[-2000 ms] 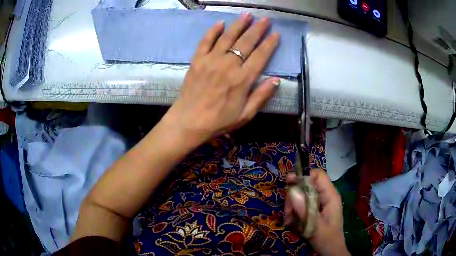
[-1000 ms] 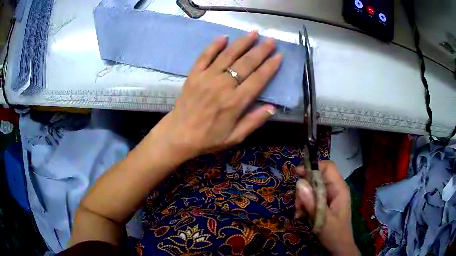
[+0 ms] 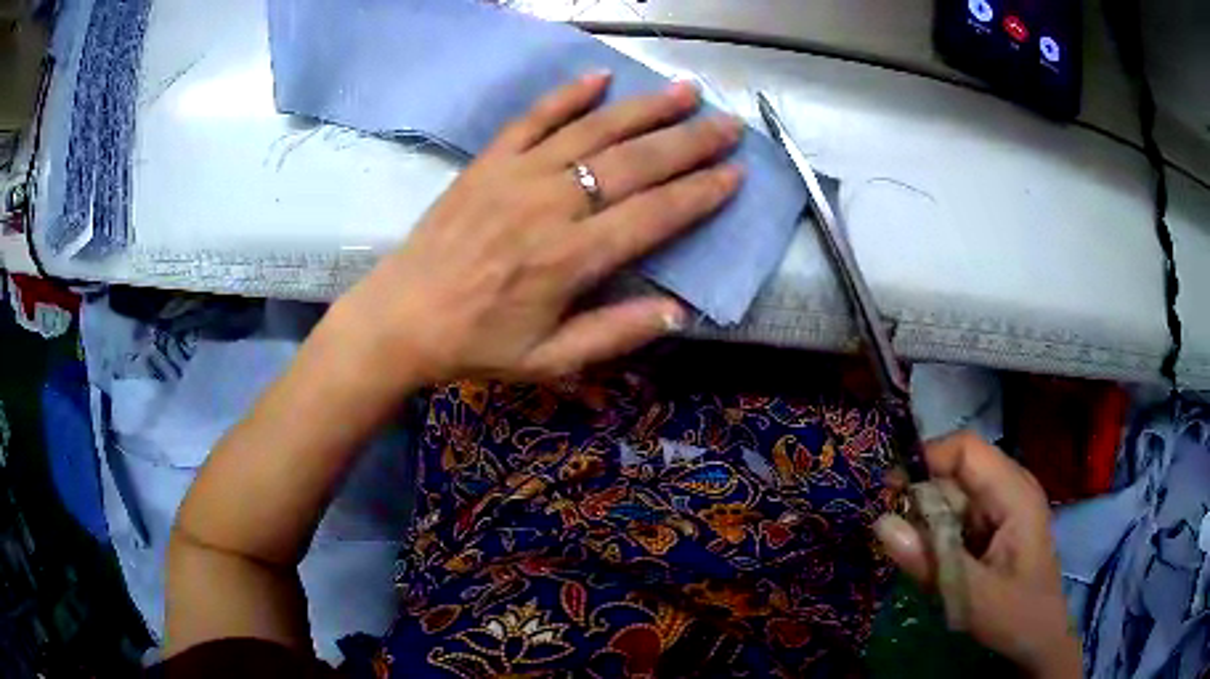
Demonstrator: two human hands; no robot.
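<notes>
A light-blue band piece [image 3: 385,66] lies flat on the white table, slanting down from upper left to its right end near the table's front edge. My left hand [image 3: 557,239], with a ring, lies flat on the band with fingers slightly apart, pressing it down. My right hand [image 3: 989,551] is below the table edge at the right, closed around the worn handle of the scissors [image 3: 849,259]. The blades point up and left across the ruler edge, look closed, and lie beside the band's right end. A small dark scrap [image 3: 829,192] shows by the blades.
Stacked cut strips [image 3: 106,120] lie at the left. A black smartphone [image 3: 1011,51] lies on the machine bed at upper right, beside a twisted cable [image 3: 1157,173]. A measuring tape [image 3: 982,352] runs along the front edge. Loose light-blue cloth [image 3: 199,451] hangs below left, with more at lower right.
The band has turned so its right end points down toward the front edge. My right hand has moved right and down, and the scissors have tilted leftward at the tip, away from upright.
</notes>
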